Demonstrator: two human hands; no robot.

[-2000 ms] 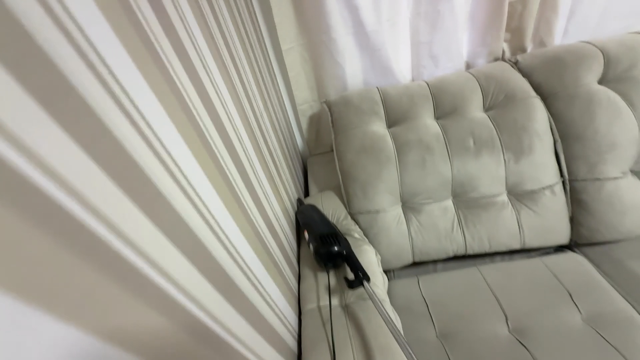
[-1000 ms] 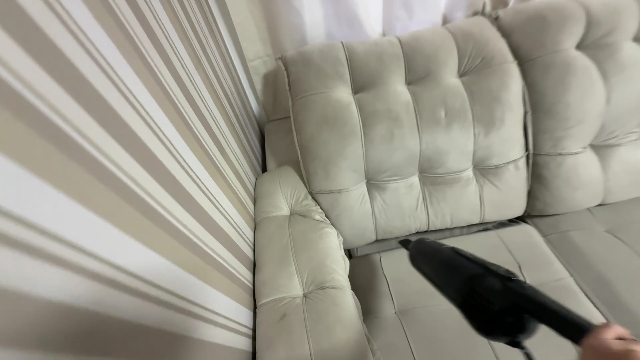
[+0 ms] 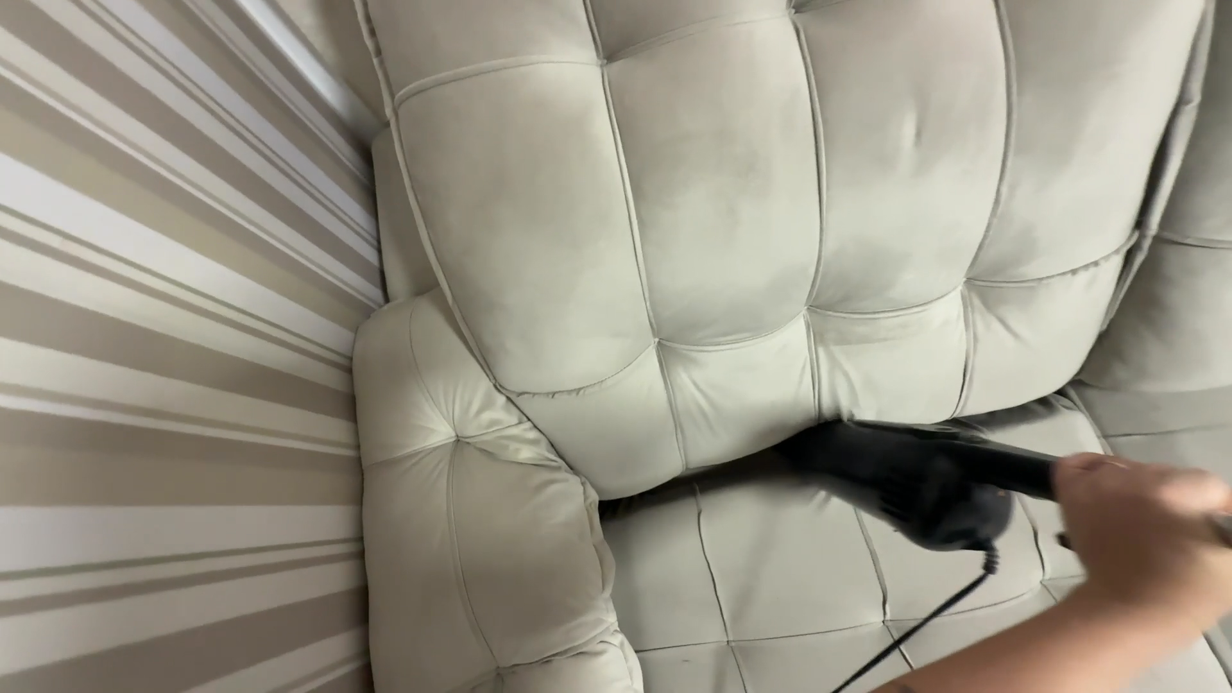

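A black corded vacuum cleaner (image 3: 914, 481) lies slanted across the seat, its narrow front end at the gap under the tufted back cushion (image 3: 731, 192). My right hand (image 3: 1141, 525) grips its dark handle at the right edge, with the forearm coming up from the bottom of the view. Some blur covers the hand and the tool. From the rear of the vacuum a coiled black cord (image 3: 934, 616) runs down over the light grey seat cushion (image 3: 780, 587). The tip of the tool is hidden in the dark gap. No left hand shows.
The padded sofa arm (image 3: 520, 568) stands left of the seat, close to a striped wall (image 3: 183, 385). Another back cushion (image 3: 1189, 289) adjoins on the right, beyond a deep seam.
Two seconds ago the vacuum was over the sofa arm; a second ago it was above the seat. Now its front is at the gap below the back cushion. The view has moved closer.
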